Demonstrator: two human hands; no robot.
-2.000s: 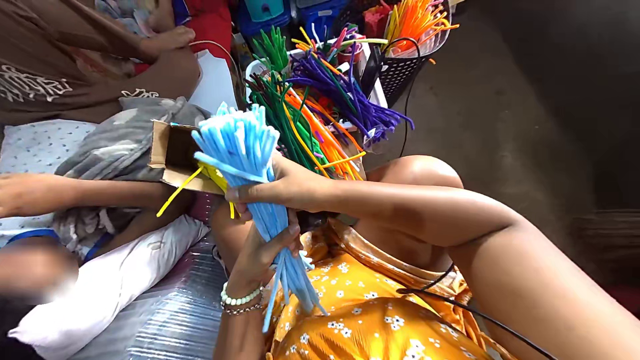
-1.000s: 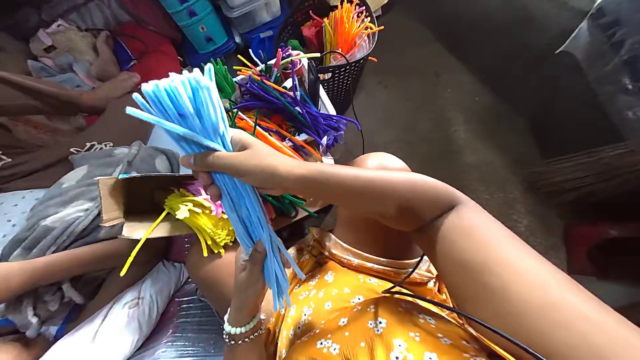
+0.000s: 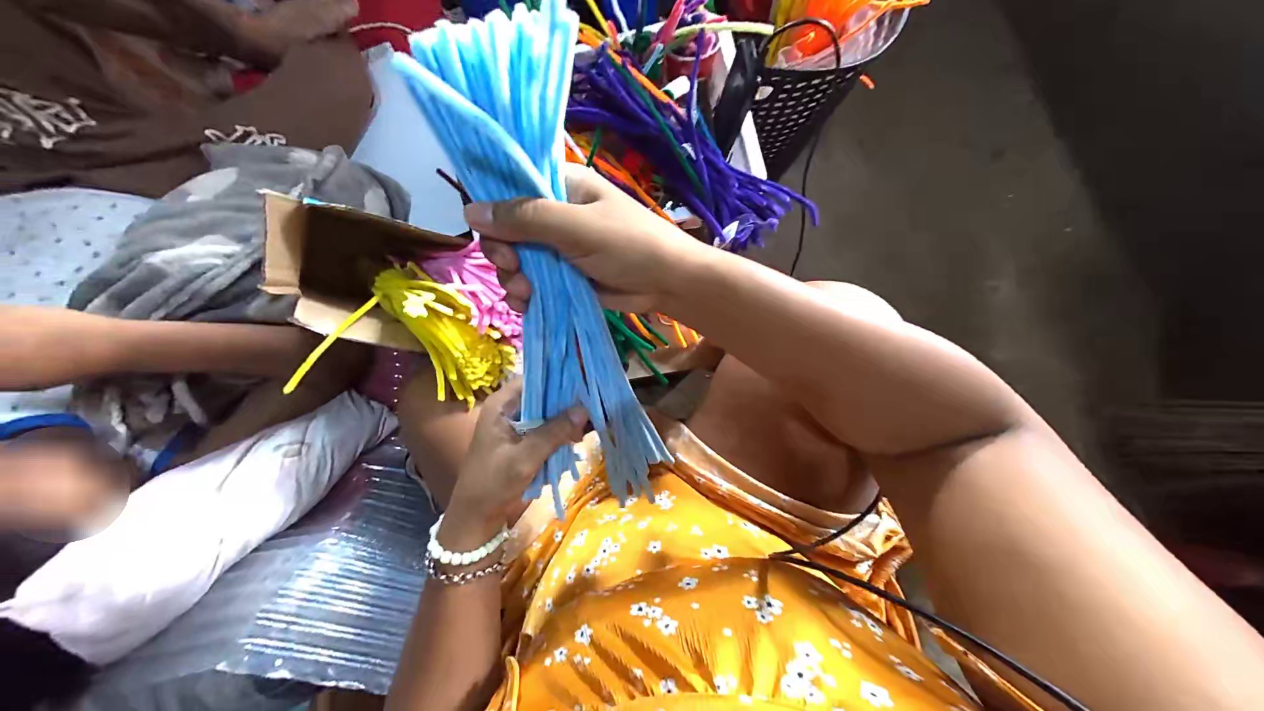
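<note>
A thick bundle of light blue pipe cleaners [image 3: 499, 109] stands slanted before me, its lower ends fanned over my lap. My right hand [image 3: 573, 237] is wrapped around its middle, thumb across the front. Lower down, my left hand [image 3: 528, 434], with a white bead bracelet at the wrist, grips some of the stems near the bottom. Just left of the bundle, yellow pipe cleaners [image 3: 439, 331] and pink pipe cleaners [image 3: 474, 281] lie at an open cardboard box [image 3: 281, 247].
Purple pipe cleaners [image 3: 681, 148] lie behind the bundle, beside a black perforated basket [image 3: 800, 104] holding orange ones. A black cable [image 3: 928, 617] crosses my lap. At the left are another person's arm, a grey blanket [image 3: 197, 237] and a white pillow [image 3: 217, 513].
The blue bundle stays in both hands. Its lower stems are spread wider than one second ago, with a gap among them. The view has shifted.
</note>
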